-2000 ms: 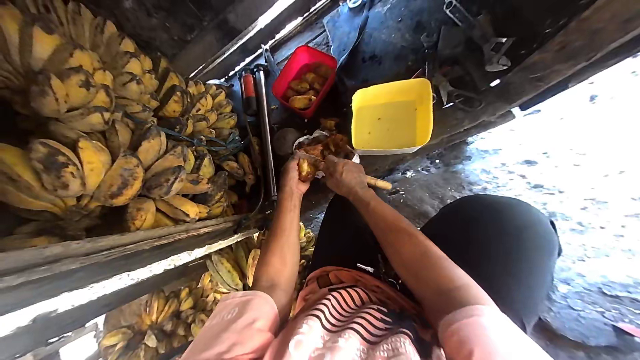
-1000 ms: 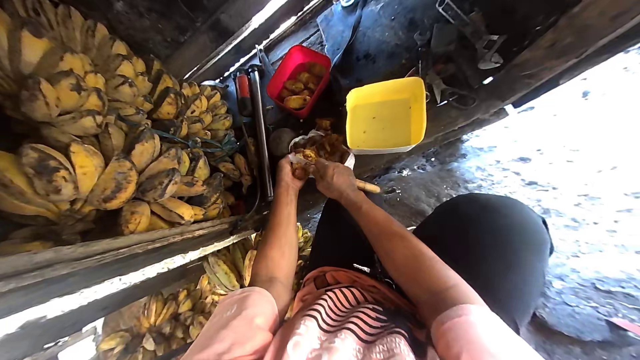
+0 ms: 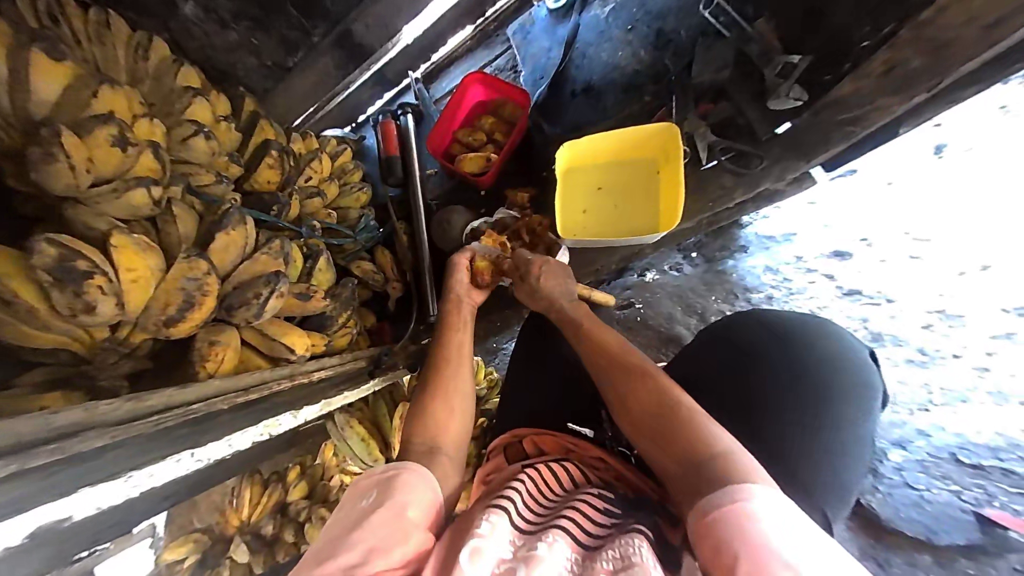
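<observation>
My left hand [image 3: 466, 280] is closed around a yellowish-brown piece of food [image 3: 483, 270], perhaps a peeled fruit or tuber. Beside it, my right hand [image 3: 542, 282] grips a tool whose light wooden handle [image 3: 596, 296] sticks out to the right; its working end is hidden at the food. Just beyond both hands, brown scraps [image 3: 532, 232] lie heaped in a pale-rimmed container. A red plastic container [image 3: 518, 152] farther back holds several yellow-brown pieces. To its right stands a yellow plastic container [image 3: 620, 184] with small dark specks inside.
Bunches of spotted yellow bananas [image 3: 168, 288] fill the left behind a wooden rail [image 3: 200, 392], with more bananas [image 3: 272, 504] below. A metal bar [image 3: 418, 216] and a red-and-black handled tool [image 3: 390, 148] lie near the red container. An adjustable wrench [image 3: 788, 84] is at the upper right.
Both hands stay together near the scrap container, shifting slightly around the food piece. The containers keep their places.
</observation>
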